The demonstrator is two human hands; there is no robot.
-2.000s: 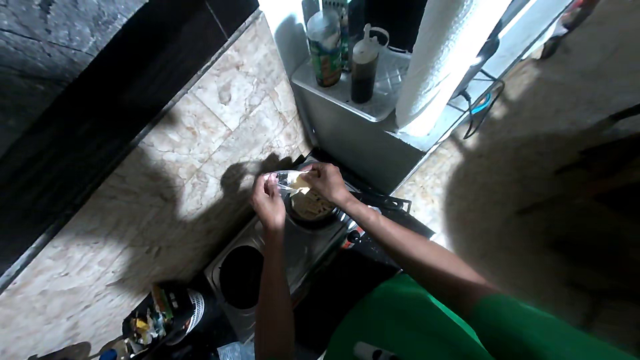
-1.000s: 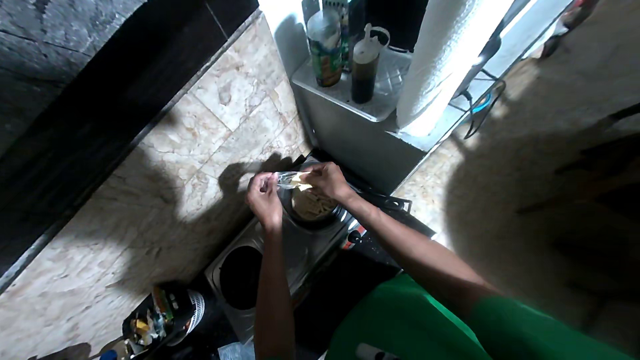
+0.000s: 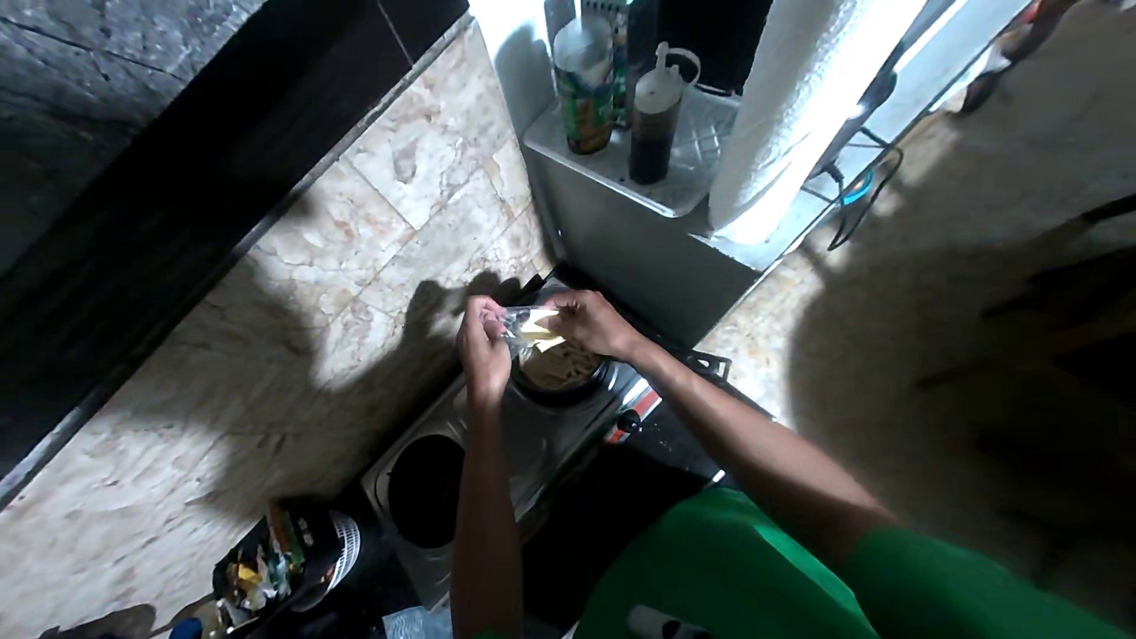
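Observation:
My left hand (image 3: 485,346) is closed on one end of a clear plastic wrapper (image 3: 516,325). At its other end, the fingers of my right hand (image 3: 589,323) grip a pale yellow piece (image 3: 539,327), perhaps butter or cheese, partly inside the plastic. Both hands are above a dark round pan (image 3: 559,388) that holds pale food pieces (image 3: 561,366); the hands hide its far part. Under the pan is a metal two-plate stove (image 3: 524,435), whose other plate (image 3: 428,491) is dark and round.
Beyond the stove, a glass tray (image 3: 679,200) on a grey cabinet holds a squeeze bottle (image 3: 654,133) with dark liquid and a green container (image 3: 586,98). A paper towel roll (image 3: 781,124) stands beside it. A dark bin with wrappers (image 3: 257,577) is at lower left. A marbled tile wall (image 3: 390,231) borders the stove.
Both hands stay over the pan, with the wrapper between them. The fingers and the plastic have shifted slightly.

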